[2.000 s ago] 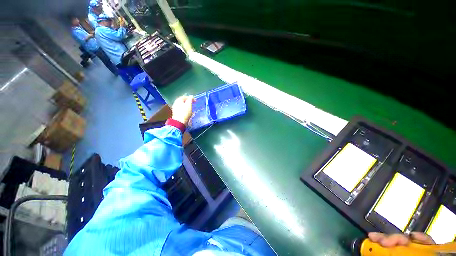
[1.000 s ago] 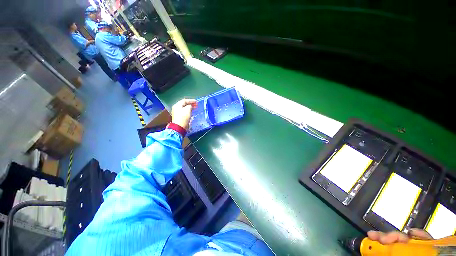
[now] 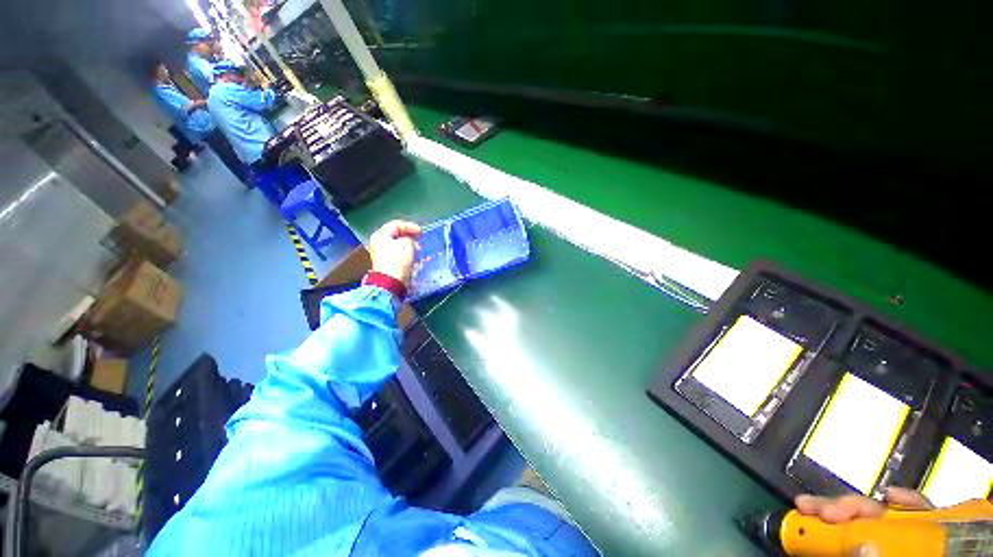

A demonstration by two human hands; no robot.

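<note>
My left hand [image 3: 395,250], with a red wrist band, is at the near left end of the blue screw box [image 3: 490,242]. Its fingers are bent close together over the box's left compartment; whether they pinch a screw cannot be seen. My right hand [image 3: 853,508], cut off by the lower right edge, is shut on the yellow-orange electric screwdriver [image 3: 860,536], whose black tip end points left over the bench. The black foam tray [image 3: 697,405] at the right holds opened units with white, yellow-edged batteries [image 3: 748,363]. The tray runs out of the picture.
Stacked loaded black trays [image 3: 365,163] stand at the bench's far end. A spare unit [image 3: 472,131] lies on the green strip behind the white edge strip [image 3: 566,220]. People in blue smocks [image 3: 240,113], a blue stool [image 3: 313,215], cardboard boxes [image 3: 136,301] and black trays [image 3: 187,435] are at the left.
My left hand stays at the screw box, with only small shifts of hand and fingers. The screwdriver has moved slightly left in view, still in my right hand. The camera view has shifted a little.
</note>
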